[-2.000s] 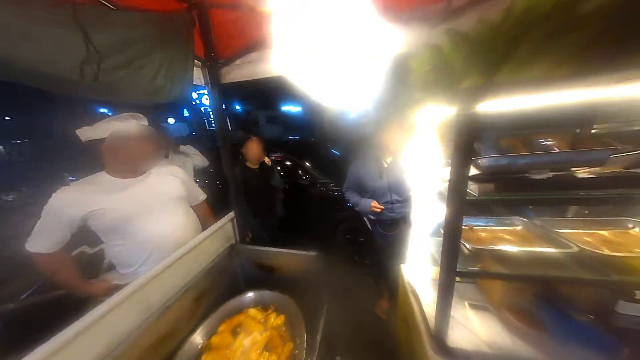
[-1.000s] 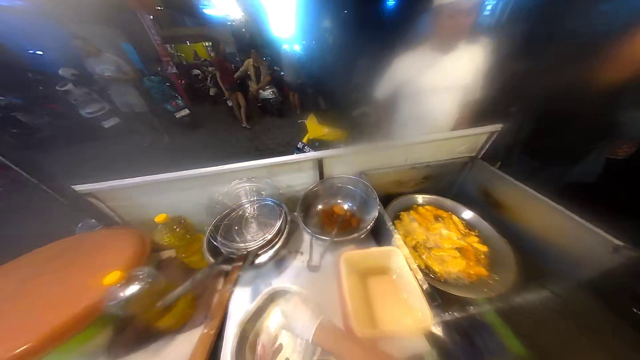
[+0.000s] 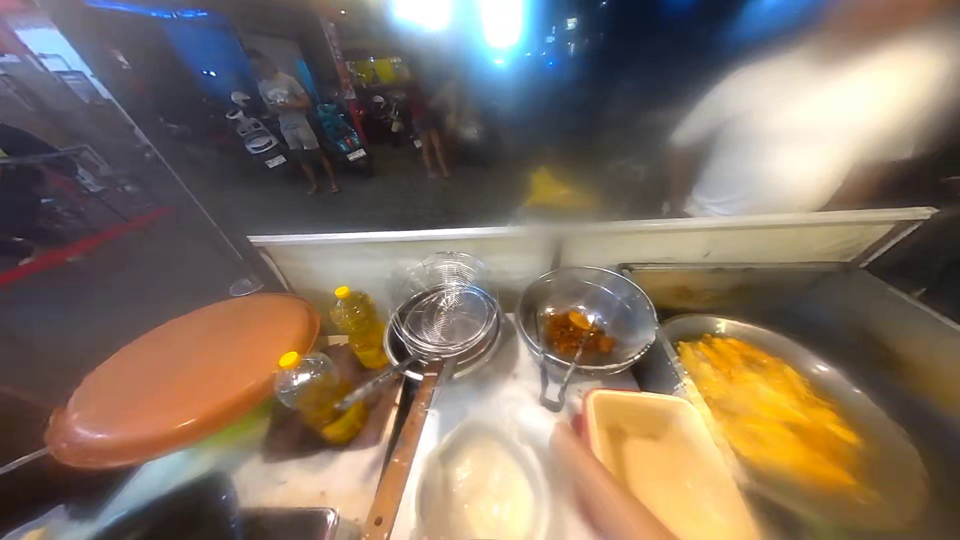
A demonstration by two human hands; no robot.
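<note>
My right forearm rises from the bottom edge, right of centre, and ends in a pale, blurred right hand [image 3: 541, 424], which seems gloved. The hand is between a metal bowl [image 3: 429, 487] of pale, wet food and a red-rimmed rectangular tub [image 3: 596, 409] of cream-coloured batter; its fingers cannot be made out. Above it, a wire-mesh strainer [image 3: 592, 283] holds small brown fried bits, with tongs [image 3: 553, 394] resting against it. To the right, a wide metal pan [image 3: 892, 450] holds yellow-orange frying food. My left hand is out of view.
An orange oval plastic lid [image 3: 187, 375] and two oil bottles [image 3: 360, 322] [image 3: 322, 405] stand at left. Coiled wire strainers [image 3: 446, 319] sit over a pot beside a long wooden handle [image 3: 405, 457]. A low metal wall [image 3: 420, 259] borders the stall; a person in white [image 3: 787, 135] stands beyond it.
The view has turned from the display shelves to the worktop and has come closer to it. My right hand, over the metal bowl one second ago, is now at that bowl's upper right.
</note>
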